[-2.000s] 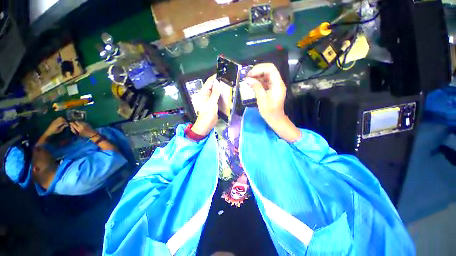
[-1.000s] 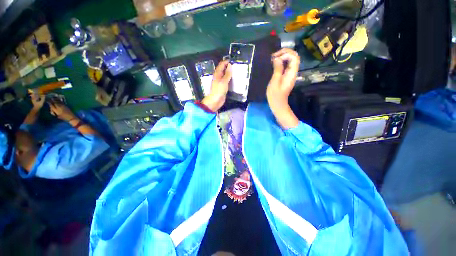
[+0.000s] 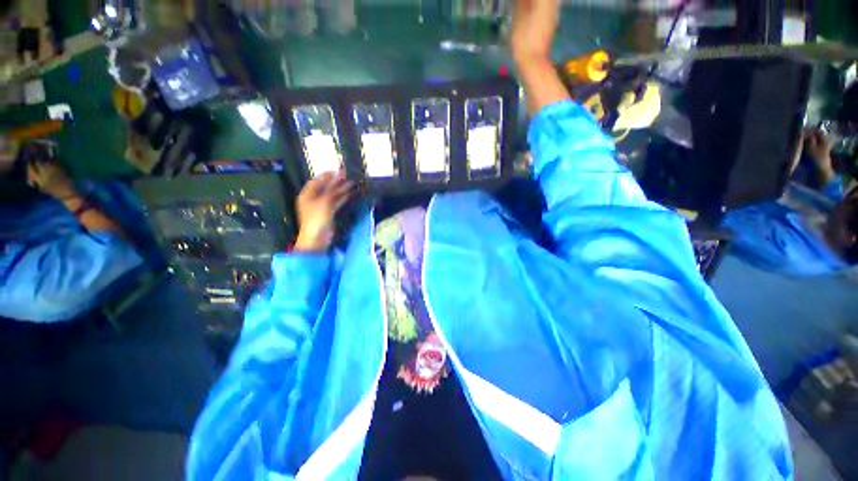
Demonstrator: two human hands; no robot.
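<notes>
A black tray [image 3: 401, 183] lies on the green bench with four phones in its slots. They show dark camera ends up and white patches: the far-left phone [image 3: 322, 150], the second [image 3: 378, 152], the third [image 3: 431, 150] and the far-right phone [image 3: 484, 150]. My left hand [image 3: 323, 205] is at the tray's front left edge, fingertips at the lower end of the far-left phone, fingers apart, with nothing seen in it. My right hand [image 3: 534, 28] is stretched out beyond the tray's back right corner, blurred and partly cut off by the top edge; its fingers cannot be read.
A parts tray [image 3: 212, 221] with small metallic bits is left of my left hand. A blue-purple box [image 3: 185, 75] is at back left. An orange handle [image 3: 591, 68] is beside my right forearm. Black stacked trays [image 3: 743, 131] stand right. People in blue sleeves are at both sides.
The phone in my left hand now lies in the tray, all four slots filled. My left hand moved left to the tray's edge. My right hand moved far forward. The view shifted.
</notes>
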